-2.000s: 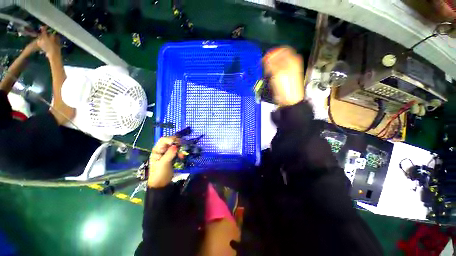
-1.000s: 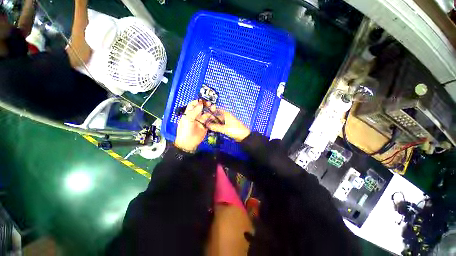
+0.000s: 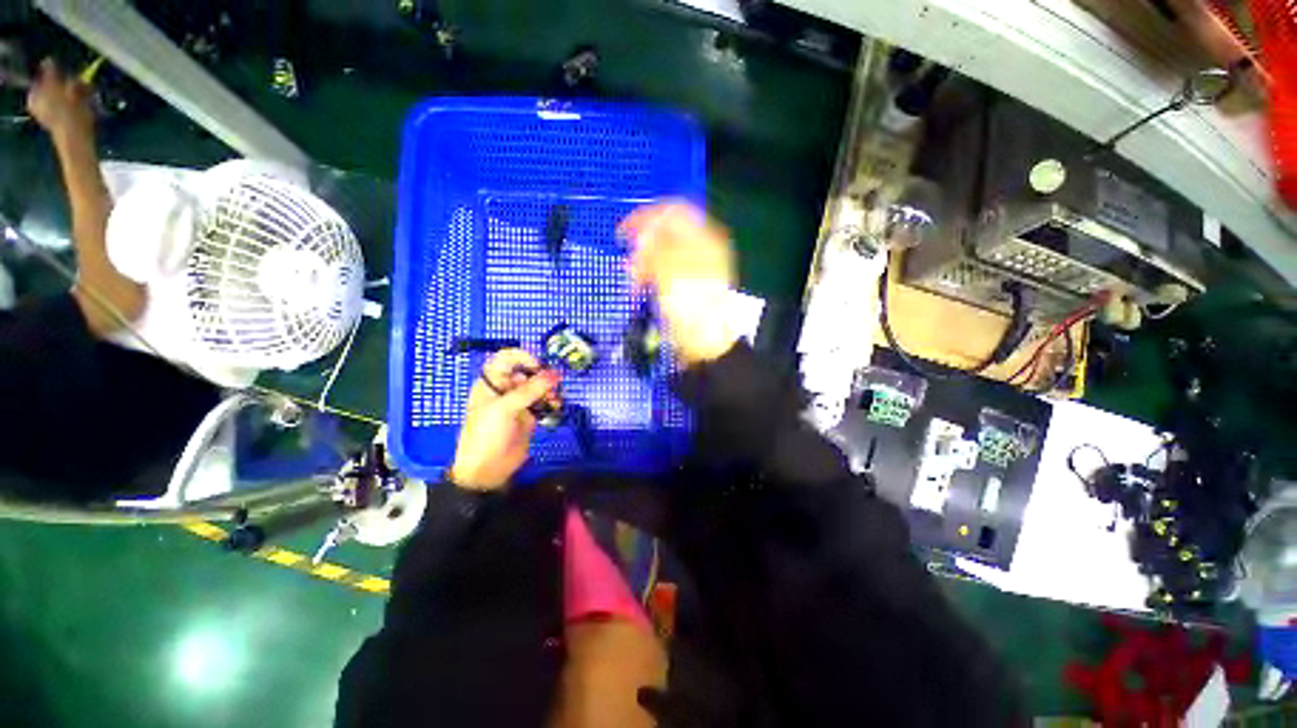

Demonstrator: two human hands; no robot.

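The blue plastic basket is in front of me, with its mesh floor showing. My left hand is over its near left part and holds a small black adapter with its thin cable. Another open adapter shows just above that hand; whether it hangs or lies is unclear. My right hand is over the basket's right side, blurred. A dark adapter is just below its fingers; I cannot tell if the hand holds it. A black piece shows near the basket's middle.
A white fan and another person's arm are at the left. At the right are the black test fixture, a grey instrument with red leads, and a pile of adapters. The floor is green.
My hands were together a second ago and are now apart, the right one further right. The view has turned and shifted. A black piece now shows near the basket's middle.
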